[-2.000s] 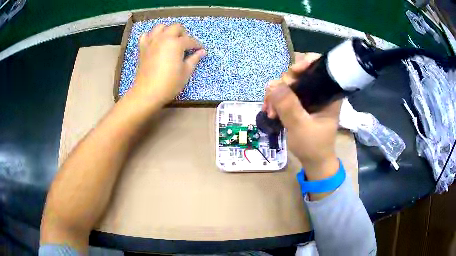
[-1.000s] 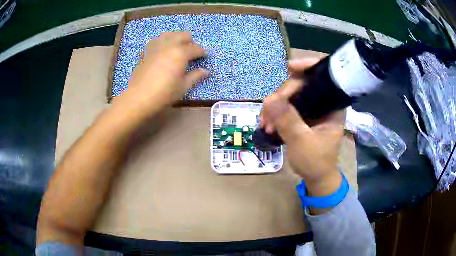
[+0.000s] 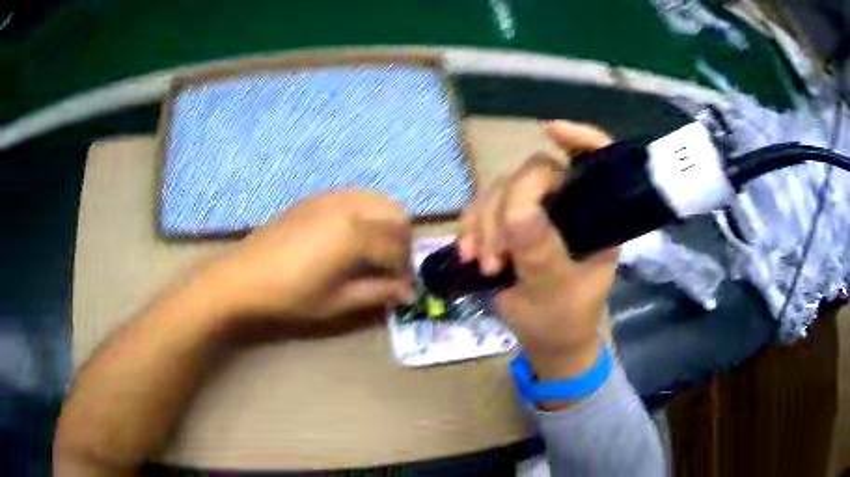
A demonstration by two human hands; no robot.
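My right hand [image 3: 550,252] holds the black electric screwdriver [image 3: 610,200], tilted, its lower end over the white plastic housing [image 3: 452,347]. The housing lies on the tan cardboard sheet [image 3: 308,391]; a green circuit board with a yellow block [image 3: 435,307] shows blurred inside it. My left hand [image 3: 345,256] is blurred at the housing's upper left edge, fingers bent together; whether it holds a screw cannot be seen. The screwdriver's tip is hidden. The cardboard tray [image 3: 317,144] full of tiny screws lies behind my left hand.
A clear plastic bag [image 3: 676,265] lies right of my right hand. A shaggy whitish heap [image 3: 783,224] is at the far right, with the screwdriver's black cord above it. A green conveyor belt [image 3: 280,28] with a pale edge rail runs behind the tray.
My left hand has moved from the screw tray down and right to the housing. The view has shifted, so the tray now appears further left and the housing lower.
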